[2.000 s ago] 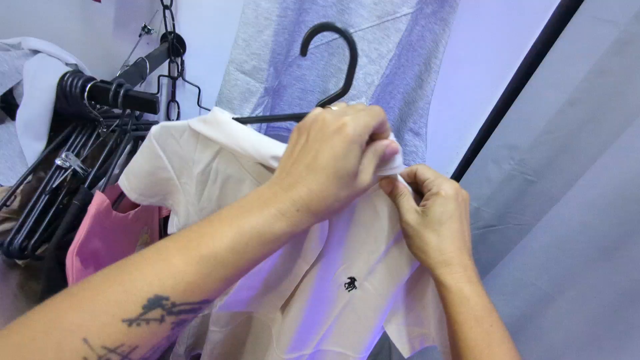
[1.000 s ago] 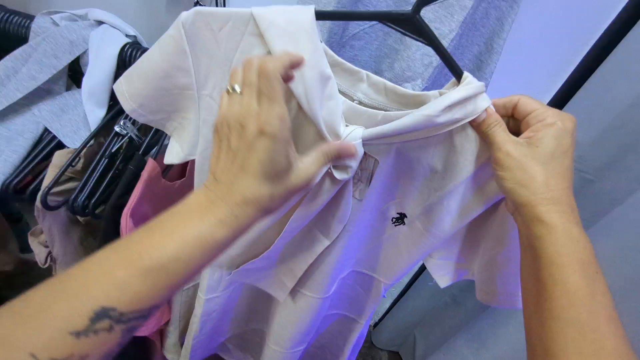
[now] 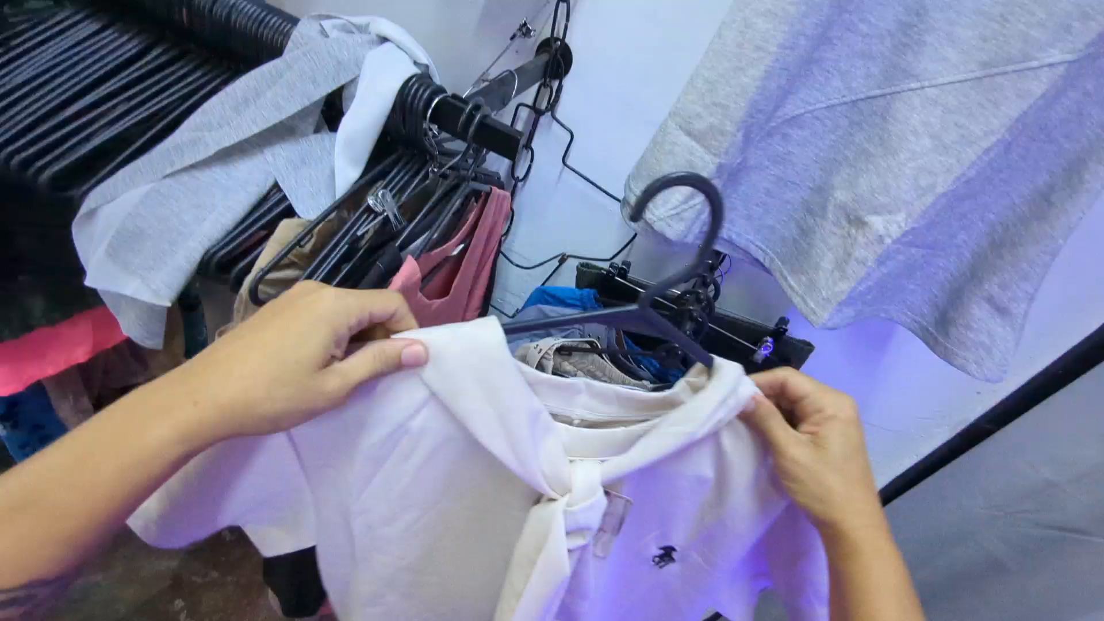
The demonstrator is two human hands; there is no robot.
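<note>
A white short-sleeved shirt (image 3: pixel 414 492) with a small dark animal emblem hangs on a black plastic hanger (image 3: pixel 681 250). Round its neckline lies a white cloth band (image 3: pixel 492 397), knotted at the front. My left hand (image 3: pixel 319 354) pinches this band at the shoulder on the left, thumb on top. At the other shoulder, my right hand (image 3: pixel 802 431) grips the band between thumb and fingers. A small transparent tag shows beside the knot.
Black hangers crowd a dark rail (image 3: pixel 483 125) at upper left, with a grey cloth (image 3: pixel 216 172) draped over them and a pink garment (image 3: pixel 466 267) below. A grey garment (image 3: pixel 880 164) hangs at upper right. A black pole (image 3: pixel 992 414) slants at the right, before a grey curtain (image 3: pixel 1009 517).
Two seconds ago both hands were close together at the collar on the right. My left hand has since moved left to the other shoulder and taken hold of the band there, after being spread over its front.
</note>
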